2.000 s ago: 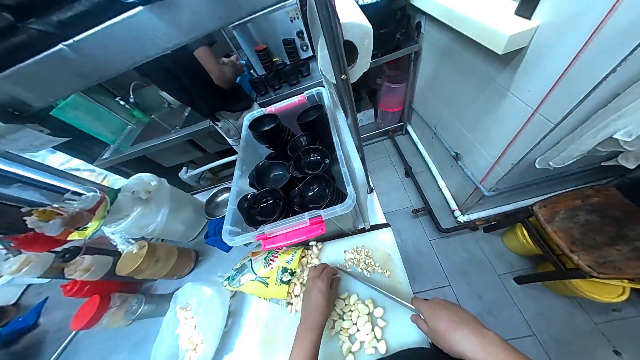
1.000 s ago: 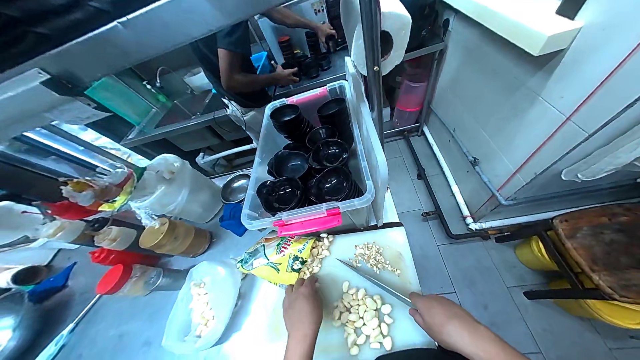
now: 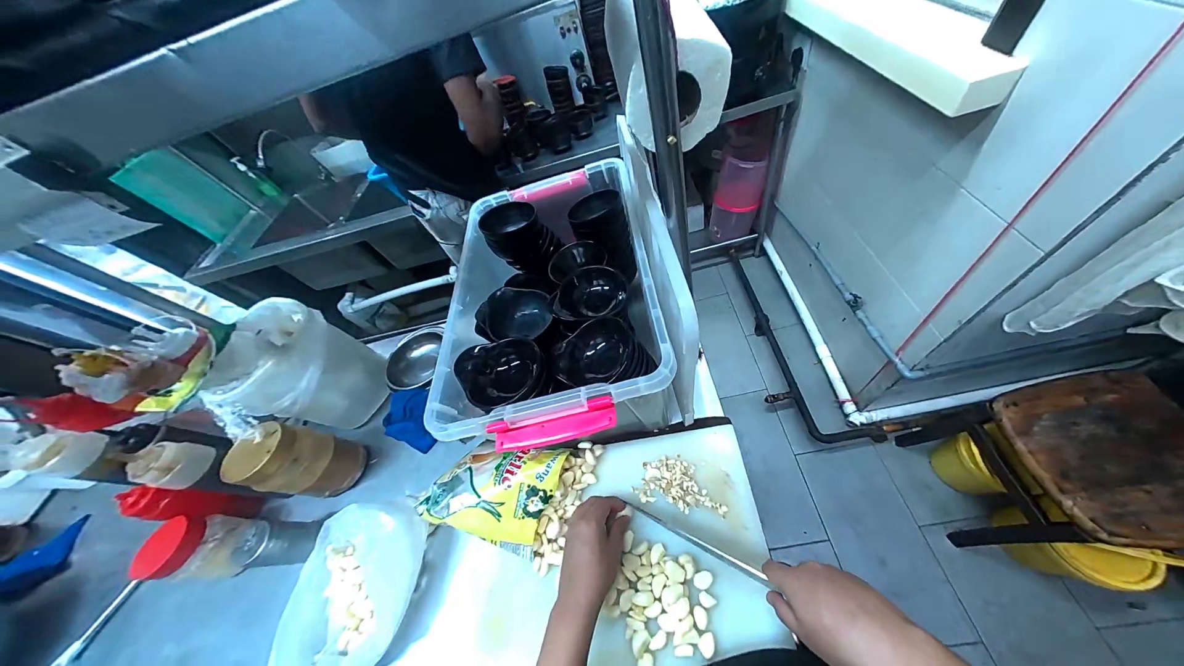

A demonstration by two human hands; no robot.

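On the white cutting board (image 3: 740,518), my right hand (image 3: 823,597) is shut on the handle of a knife (image 3: 703,544), its blade lying diagonally with the tip toward my left hand. The fingers of my left hand (image 3: 595,532) are bent near the blade tip; whether they pinch a clove is hidden. Peeled garlic cloves (image 3: 661,601) lie below the blade, and trimmed bits (image 3: 680,483) lie above it. More cloves (image 3: 552,527) spill beside a yellow plastic bag (image 3: 499,490) at the board's left. A translucent container (image 3: 388,564) with pale pieces (image 3: 348,597) stands farther left.
Behind the board, a clear plastic bin (image 3: 661,379) holds stacked black bowls (image 3: 518,314). Left are a metal bowl (image 3: 414,359), a blue cloth (image 3: 407,419), a red-lidded jar (image 3: 171,548) and several containers. A person (image 3: 416,120) stands beyond the counter. A worn stool (image 3: 1101,453) is at right.
My left hand has moved up from the cloves' edge toward the knife tip since one second ago. The person beyond has shifted, with arms no longer reaching over the black cups.
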